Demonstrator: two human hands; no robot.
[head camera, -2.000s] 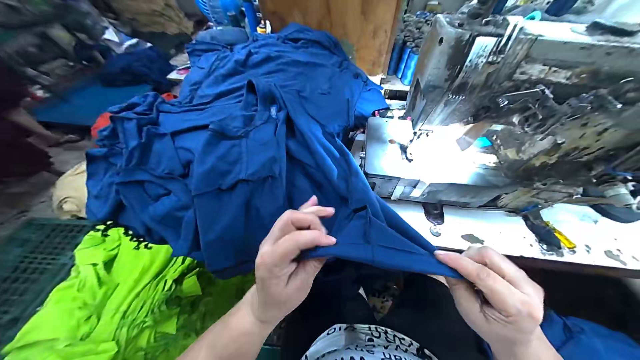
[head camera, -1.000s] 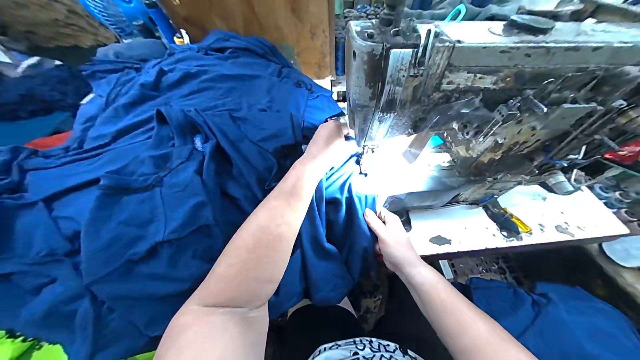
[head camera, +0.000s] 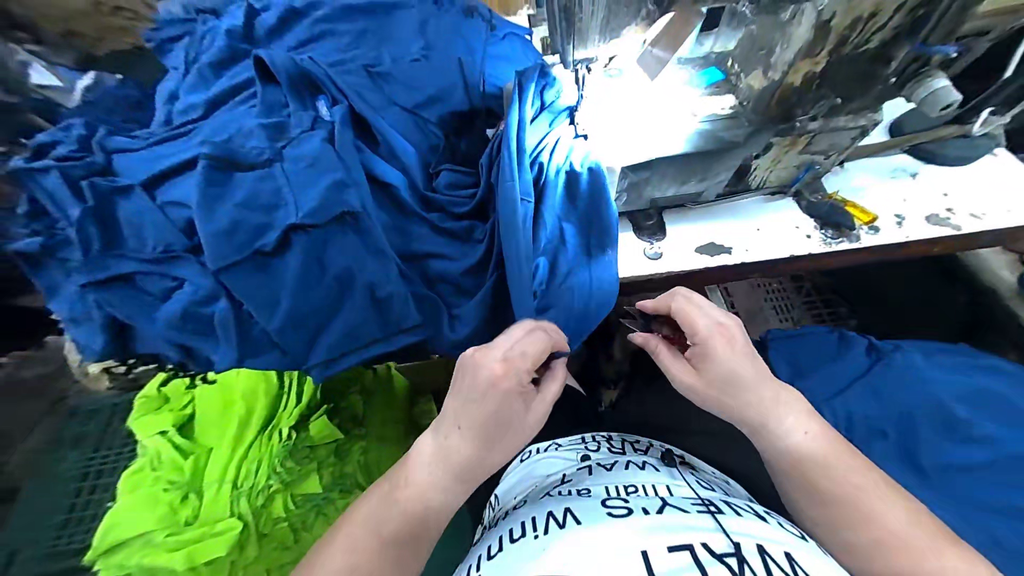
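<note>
A small pale triangular piece with a dark bit of cloth (head camera: 574, 384) is pinched in the fingers of my left hand (head camera: 508, 384), just below the hanging edge of a blue garment (head camera: 560, 216). My right hand (head camera: 704, 344) holds thread snips (head camera: 638, 320), blades pointing left, mostly hidden by the fingers. The blue garment lies under the needle area of an industrial sewing machine (head camera: 680, 176) and drapes over the table edge. More blue garments (head camera: 304, 208) are heaped to its left.
Lime-green fabric pieces (head camera: 200, 464) lie in a green plastic crate (head camera: 56, 480) at lower left. Blue fabric (head camera: 904, 424) rests at lower right. On the white machine table (head camera: 720, 240) sits a yellow-and-black tool (head camera: 840, 212). A grey plastic basket (head camera: 784, 300) shows beneath.
Both hands have left the garment at the machine and come down toward my lap. Thread snips now show in my right hand. The garment remains at the needle area.
</note>
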